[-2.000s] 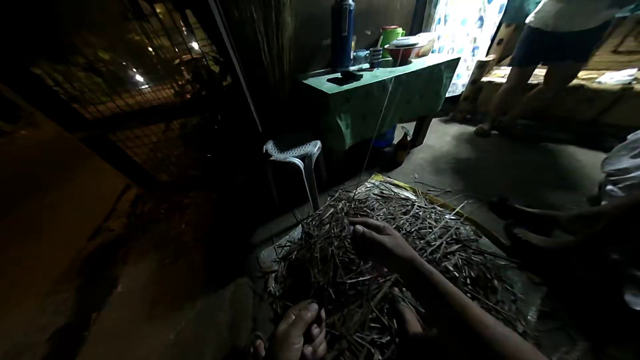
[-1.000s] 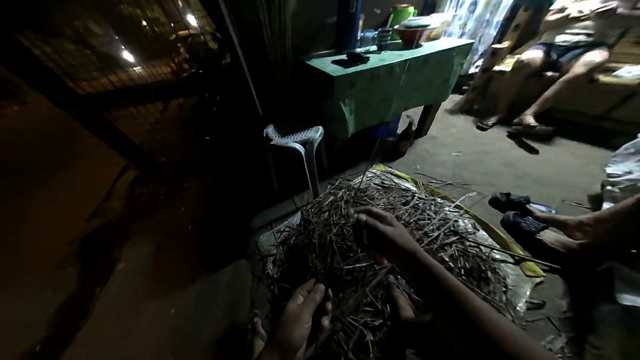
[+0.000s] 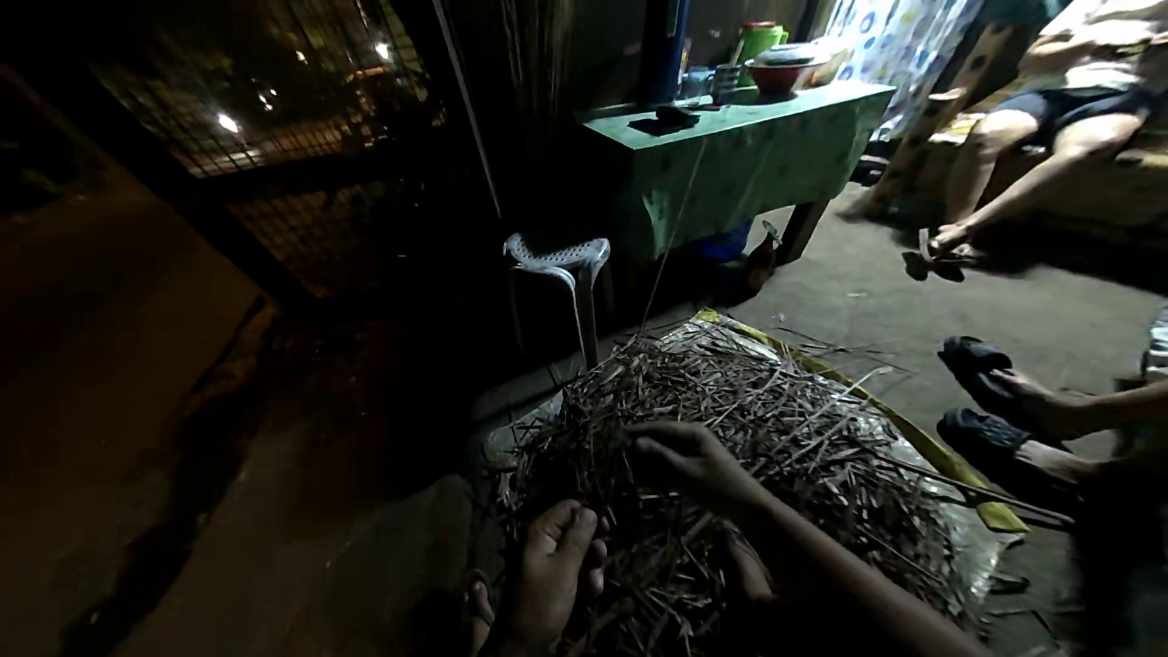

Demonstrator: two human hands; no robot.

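A broad heap of dry plant stalks [image 3: 776, 411] lies on a sheet with a yellow edge [image 3: 912, 438]. Over the near left part of the heap is my left hand [image 3: 558, 561], thumb pressed to curled fingers; whether something thin is pinched there is too dark to tell. My right hand [image 3: 689, 461] reaches over the middle of the heap from the right, its fingers bent toward the stalks. Shadow hides its fingertips and anything between them. The two hands are apart. Part of a bare foot [image 3: 748, 561] shows below my right wrist.
A white plastic stool [image 3: 557, 255] stands beyond the heap, left of a table with a green cover [image 3: 748, 173] bearing a red bowl [image 3: 776, 78] and cups. A person sits on a bench at the upper right. Another person's sandalled feet [image 3: 985, 411] are close to the sheet's right edge.
The person at the upper right, standing two seconds ago, is now seated. My right hand's fingers have shifted over the stalks; my left hand stays near the heap's near left side.
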